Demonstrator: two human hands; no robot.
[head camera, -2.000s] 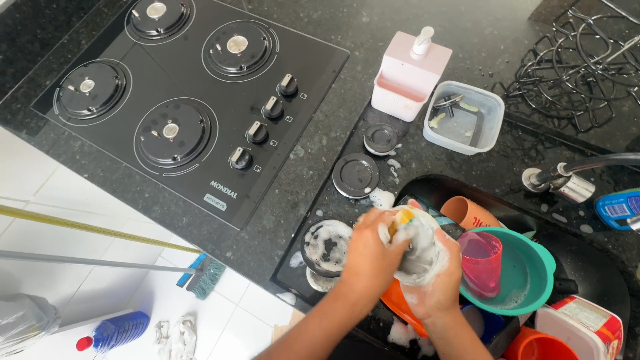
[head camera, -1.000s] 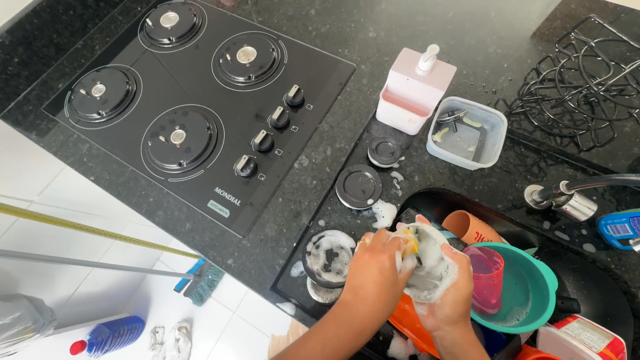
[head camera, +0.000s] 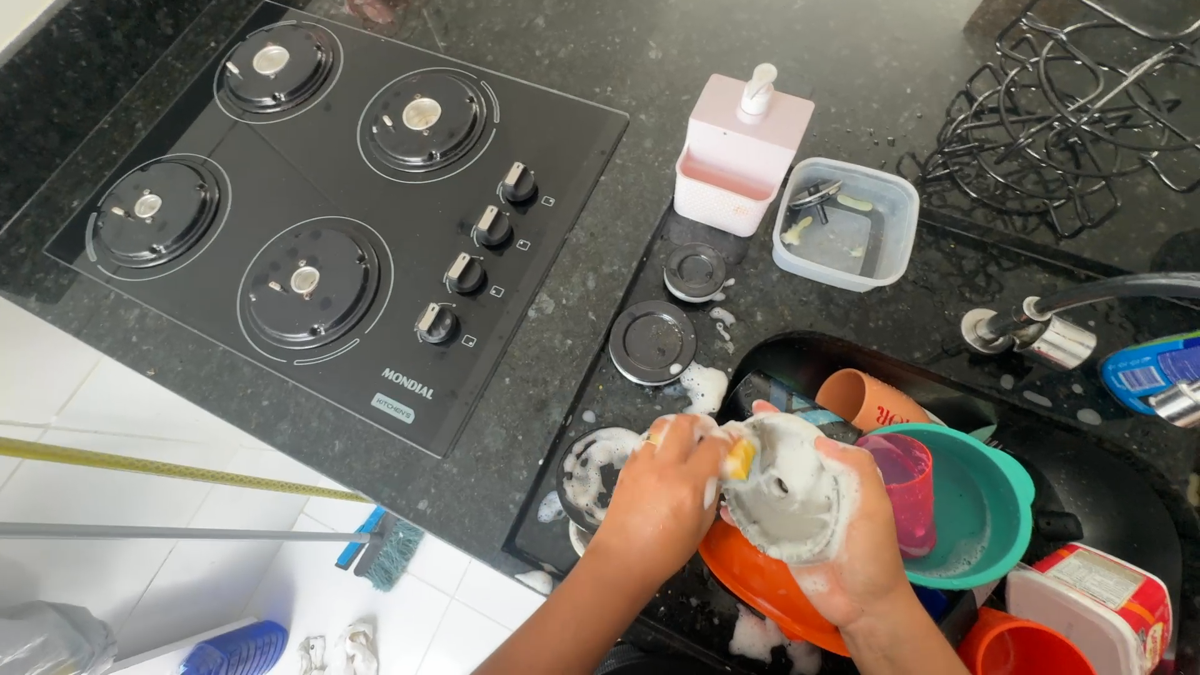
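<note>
My left hand (head camera: 670, 487) pinches a yellow sponge (head camera: 740, 459) against a round metal burner part (head camera: 792, 497) coated in suds. My right hand (head camera: 858, 534) grips that part by its far side, tilting its hollow face toward the sponge. Left of my hands, a larger black burner piece (head camera: 592, 473) covered in foam lies on the dark counter. Two round black burner caps, a medium one (head camera: 652, 342) and a small one (head camera: 696, 272), rest above it, with foam beside them.
A sink (head camera: 1116, 487) holds a teal basin (head camera: 1008, 506), pink cup (head camera: 905, 487), orange bowl (head camera: 769, 581) and other dishes. Behind stand a faucet (head camera: 1041, 336), a plastic tub (head camera: 848, 258), a pink soap dispenser (head camera: 741, 150) and black pan grates (head camera: 1059, 122). A gas cooktop (head camera: 347, 197) lies left.
My hands stay together above the sink's near left side. The burner part is turned so that more of its hollow face shows than two seconds ago.
</note>
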